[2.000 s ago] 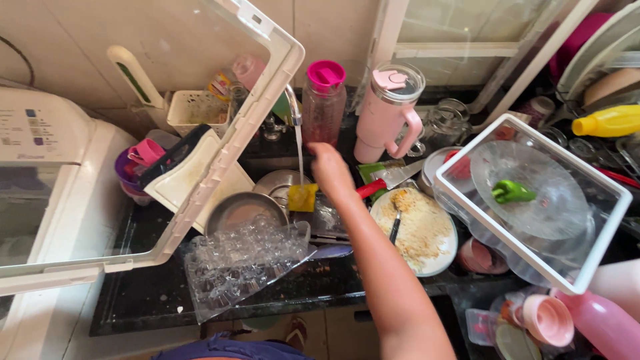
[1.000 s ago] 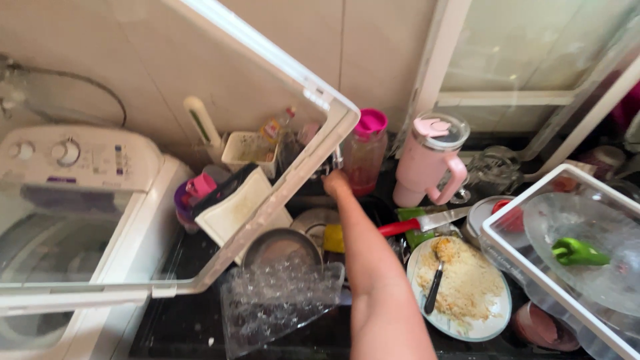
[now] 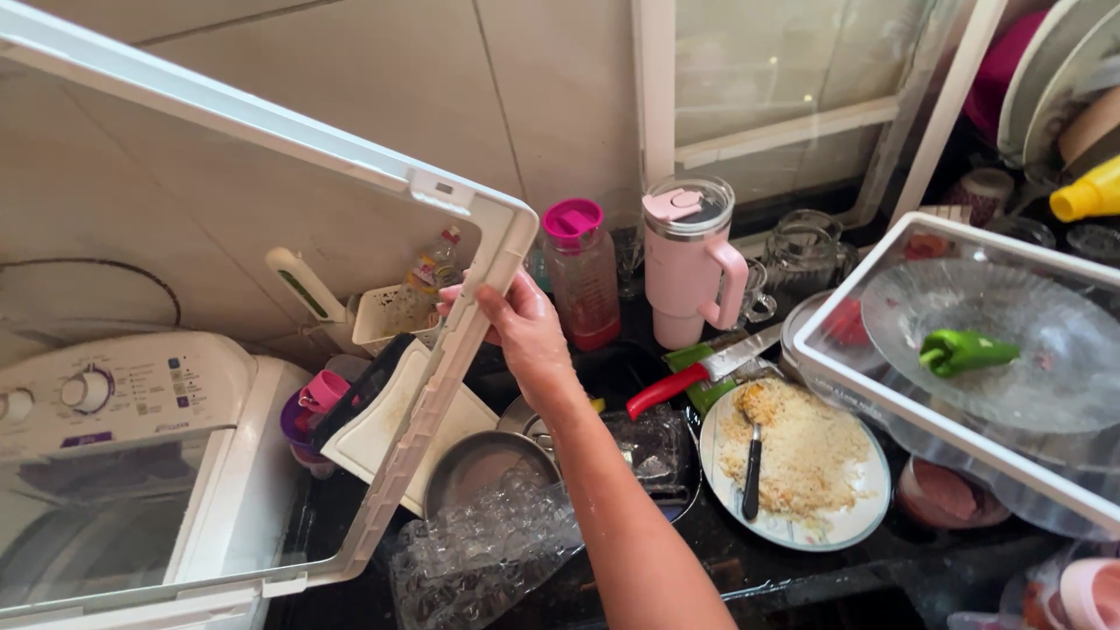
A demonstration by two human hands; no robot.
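Note:
A clear refrigerator shelf with a white plastic frame [image 3: 437, 385] stands tilted across the left half of the view. My right hand [image 3: 529, 328] holds its right edge, thumb on the near side and fingers behind the rim; the skin looks wet. My left hand is out of view. Behind and below the shelf are a white cutting board [image 3: 459, 429], a grey frying pan [image 3: 481, 464] and a clear plastic egg tray [image 3: 490, 542]. A bit of yellow [image 3: 598, 405] shows beside my wrist, mostly hidden. The faucet cannot be seen.
Right of my arm are a red-handled knife [image 3: 674, 385], a plate of rice-like food with a spoon [image 3: 809, 464], a pink tumbler [image 3: 687, 271] and a pink-lidded bottle [image 3: 591, 280]. A white-framed clear shelf [image 3: 945, 411] and a washing machine [image 3: 210, 376] flank the counter.
My right hand has moved from the faucet area to the right edge of the white frame and taken hold of it. The running water seen two seconds ago is no longer visible.

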